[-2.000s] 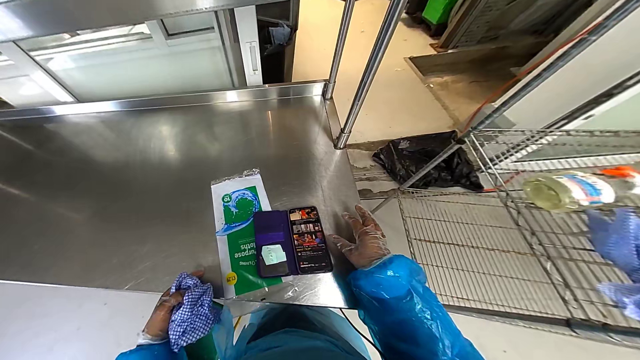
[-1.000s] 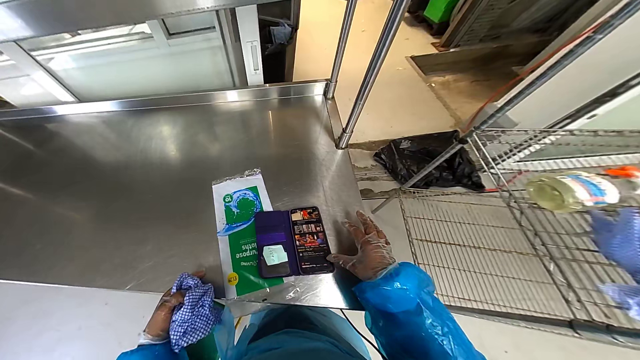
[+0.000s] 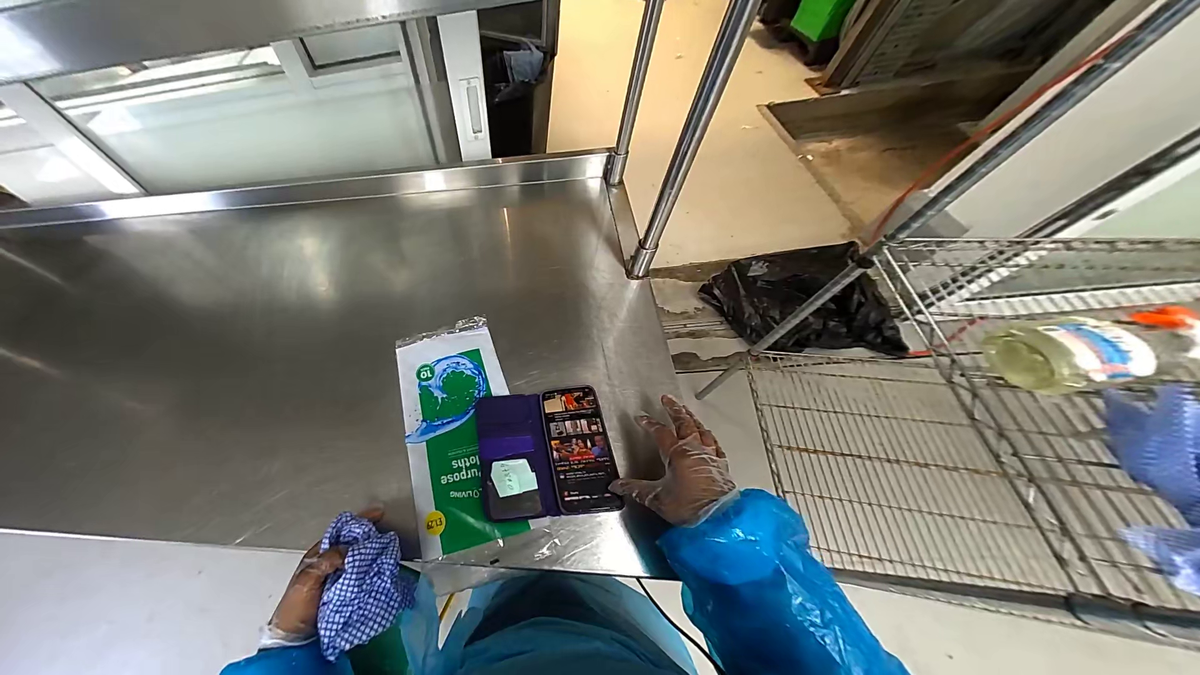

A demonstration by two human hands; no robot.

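Note:
My left hand (image 3: 305,586), in a clear plastic glove, grips a blue-and-white checked cloth (image 3: 361,581) at the table's front edge. My right hand (image 3: 682,467), gloved too, rests with fingers spread at the right edge of the steel table (image 3: 225,375), its thumb at the lower right corner of a smartphone (image 3: 579,450) with a lit screen. The phone lies in an open purple flip case (image 3: 511,422), which bears a pale green note (image 3: 513,478). Beneath the case is a green and white all-purpose cloths packet (image 3: 450,394) of clear plastic.
On the right stands a wire shelf rack (image 3: 872,459) holding a clear bottle (image 3: 1069,356) with an orange top and blue cloths (image 3: 1158,459). A black plastic bag (image 3: 806,295) lies on the floor behind the table corner. Steel posts (image 3: 694,141) rise from that corner.
My right hand has shifted slightly, and its thumb now reaches the phone's lower right corner. My left hand has kept hold of the checked cloth.

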